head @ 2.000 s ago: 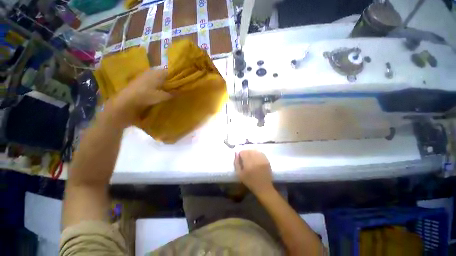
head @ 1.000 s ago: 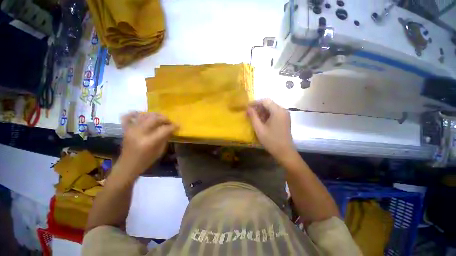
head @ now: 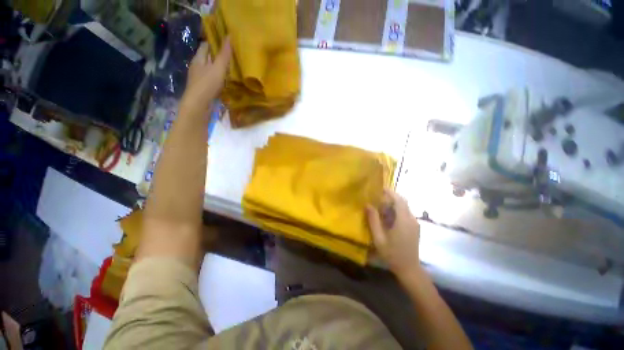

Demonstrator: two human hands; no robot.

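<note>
A stack of mustard-yellow fabric panels (head: 315,184) lies on the white table at its front edge, left of the sewing machine. My right hand (head: 393,229) grips the right end of this stack, thumb on top. A second folded yellow stack (head: 263,48) lies farther back on the left. My left hand (head: 209,72) is at the left side of that second stack, touching it; its fingertips are partly hidden, so I cannot tell if it grips.
The white sewing machine head (head: 496,143) stands on the right. Scissors with red-orange handles (head: 109,154) and dark-handled scissors (head: 132,139) lie at the left end. Below left are a red basket (head: 82,318) and yellow pieces (head: 126,239). A taped brown panel (head: 362,24) is at the back.
My left hand has left the front stack and reached back to the far-left stack. My right hand stays at the front stack's right end. The view has shifted and tilted.
</note>
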